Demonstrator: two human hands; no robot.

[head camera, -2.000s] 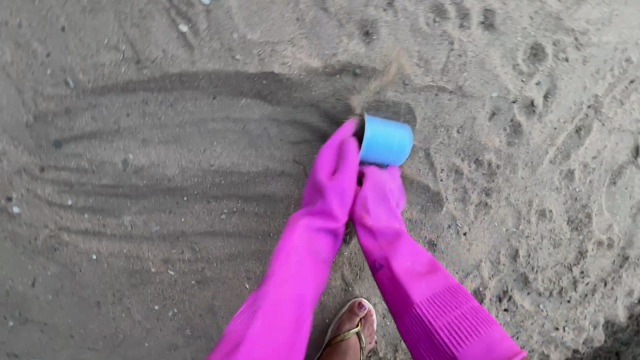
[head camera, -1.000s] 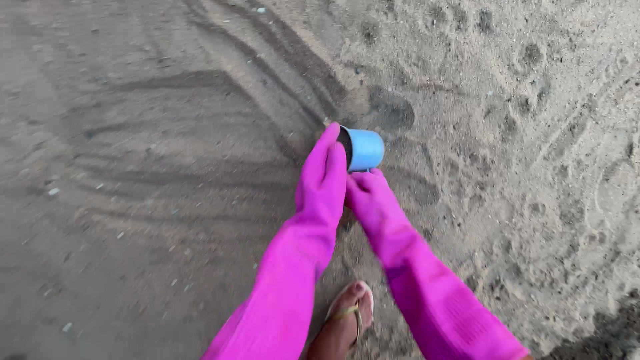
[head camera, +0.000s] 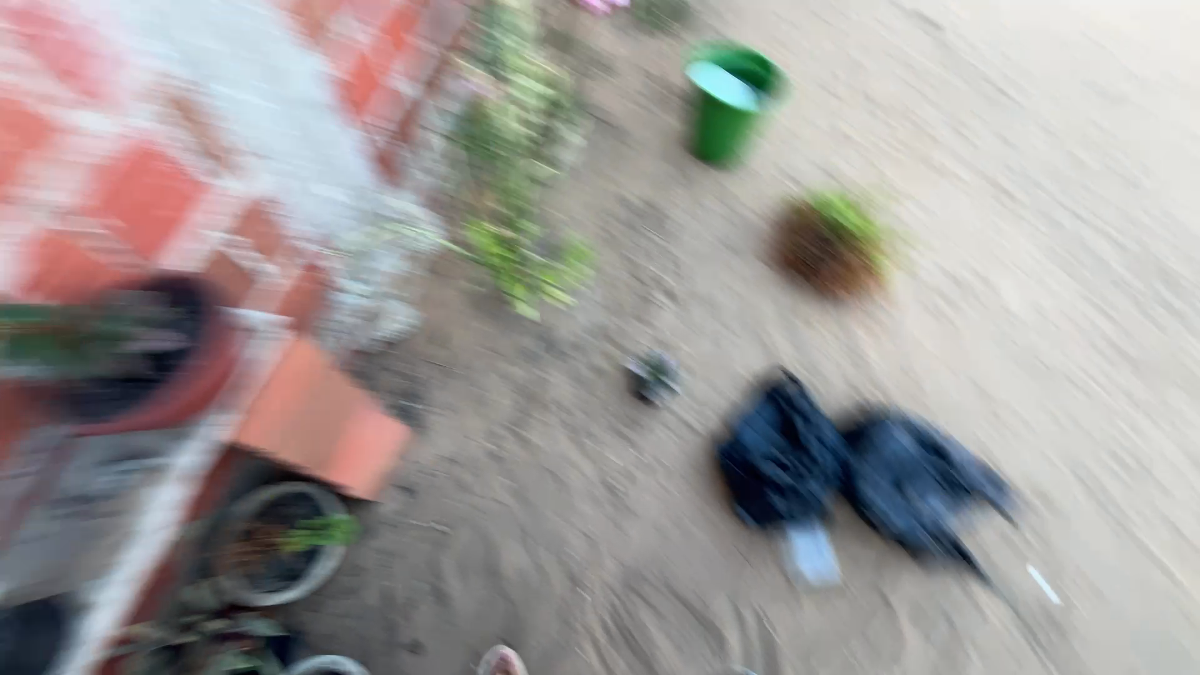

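Observation:
Neither my left hand nor my right hand shows in the head view, and the blue cup is out of sight, so what they hold is hidden. The frame is blurred. Two black plastic bags [head camera: 783, 455] lie side by side on the sandy ground, a small pale object [head camera: 812, 553] beside them. A green bucket [head camera: 720, 127] stands farther off, something pale blue at its mouth. Between bucket and bags sits a leafy plant with a brown base [head camera: 832, 246]. A small plant [head camera: 654, 377] is left of the bags.
On the left, a large potted plant's reddish pot [head camera: 211, 370] stands on a red-and-white paved surface [head camera: 145, 202]. Below it are an orange slab [head camera: 323, 417] and a round pot [head camera: 328, 567]. Leafy plants [head camera: 530, 258] grow along the edge. A thin white piece [head camera: 1042, 583] lies at right.
The view has swung far away from the patch of sand. Both pink-gloved hands and the blue cup, seen together in the earlier frames, have left the picture.

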